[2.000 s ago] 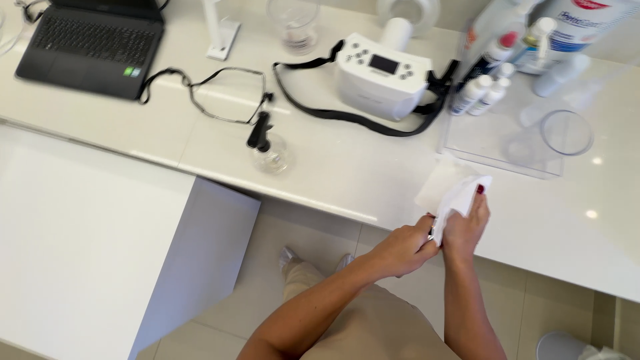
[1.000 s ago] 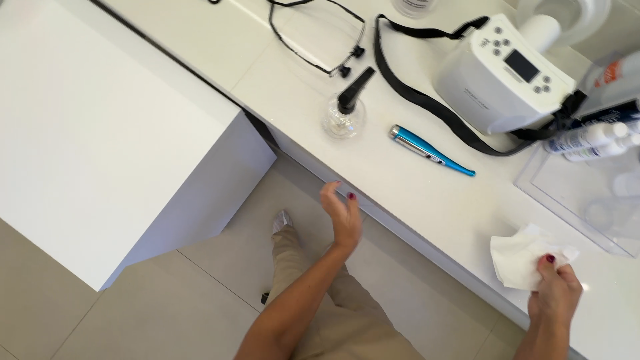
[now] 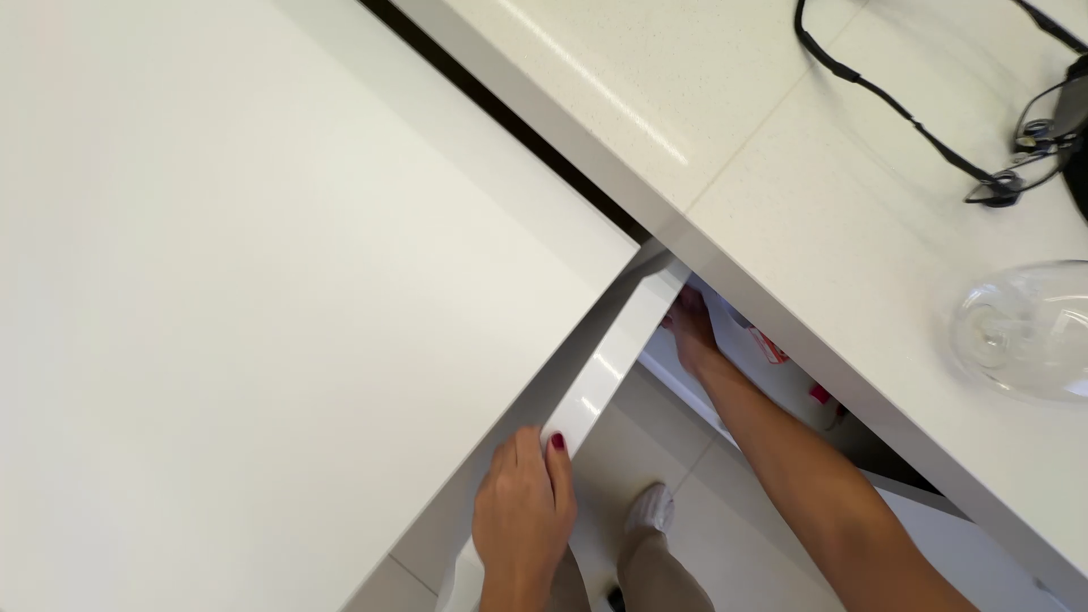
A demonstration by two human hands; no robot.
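A white cabinet door [image 3: 599, 370] stands swung out below the counter. My left hand [image 3: 523, 501] grips its outer edge, thumb on the near side. My right hand [image 3: 690, 319] reaches into the cabinet, close behind the door's hinge side; its fingers are partly hidden, so whether it holds anything cannot be told. Beside the right forearm, inside the cabinet, lie a red-and-white package [image 3: 768, 346] and a small red object [image 3: 819, 393].
The white countertop [image 3: 765, 212] overhangs the cabinet. On it are black-framed eyewear with a strap [image 3: 901, 110] and a clear glass vessel [image 3: 1020, 331]. A large white tabletop [image 3: 297, 297] fills the left, its corner close to the door. My shoe [image 3: 652, 507] is on the tiled floor.
The cabinet door has been opened. My left hand has come onto its edge, and my right hand, which held a white tissue over the counter, is now inside the cabinet. The view has moved left and closer.
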